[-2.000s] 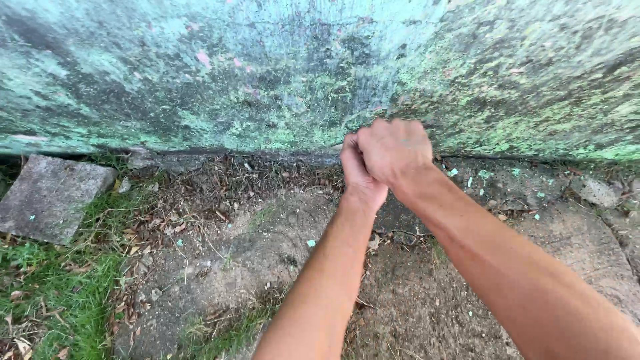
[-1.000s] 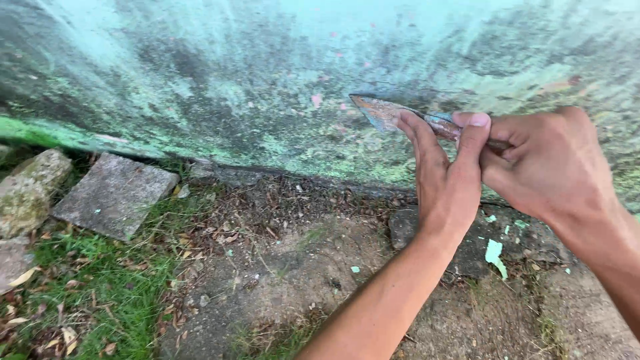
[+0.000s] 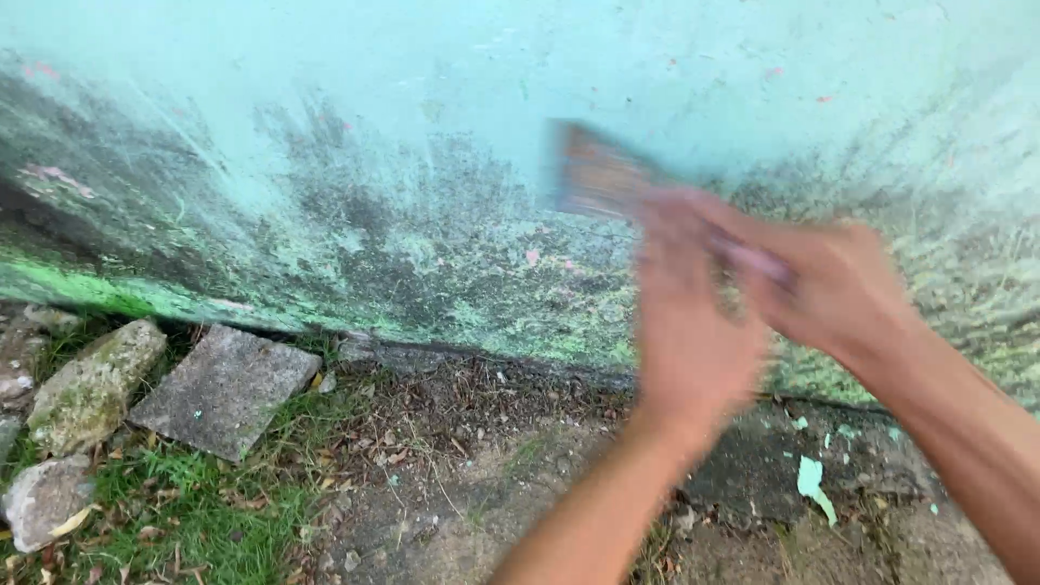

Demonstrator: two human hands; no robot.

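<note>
A scraper with a broad, rust-brown metal blade is blurred by motion against the turquoise painted wall. My right hand is closed around its handle. My left hand lies against the tool near the base of the blade, its fingers pointing up and blurred; how firmly it grips is hard to see. Dark grime, green growth and small pink spots mark the lower wall below the blade.
A square concrete slab piece and a mossy rock lie at the left by the wall's foot, with a paler stone nearer. Grass grows there. A turquoise paint flake lies on the ground at right.
Two seconds ago both hands were together low on the wall. The blade, hidden then, came into sight a second ago and is now higher on the wall, with its broad face showing.
</note>
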